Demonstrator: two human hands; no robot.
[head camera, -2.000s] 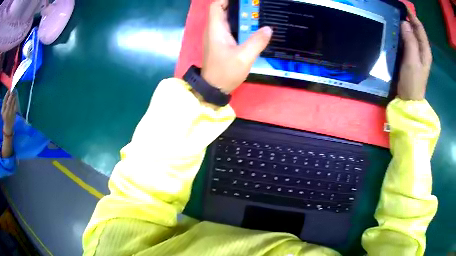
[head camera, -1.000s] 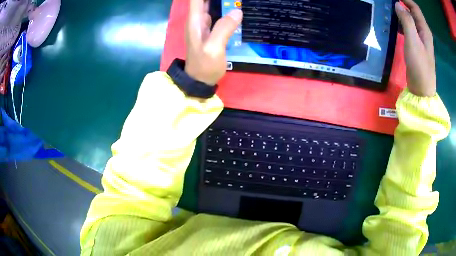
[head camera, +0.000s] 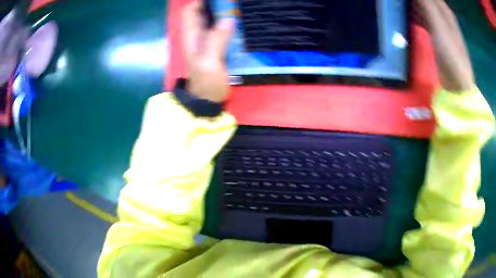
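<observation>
The lit tablet (head camera: 315, 67) lies over the red tray (head camera: 326, 108) at the top, its upper edge cut off by the picture. Its screen shows a black command window with pale text over a blue desktop. My left hand (head camera: 206, 51) is at the tablet's left edge, thumb by the screen, blurred. My right hand (head camera: 448, 46) is at the tablet's right edge, its fingertips cut off at the top. The black keyboard (head camera: 304, 182) lies off the tray, nearer me, with no hand on it.
The glossy green table (head camera: 98, 119) surrounds the tray. Pale pink fan blades (head camera: 41, 49) are at the far left, beside white cords. Blue cloth (head camera: 27, 174) is at the left edge. Grey floor with a yellow line (head camera: 90, 206) shows at lower left. Another red tray's edge is at top right.
The tablet sits higher and further left in the picture, and squarer to its lower edge. Both hands stay at its sides. The person's hand at the far left no longer shows.
</observation>
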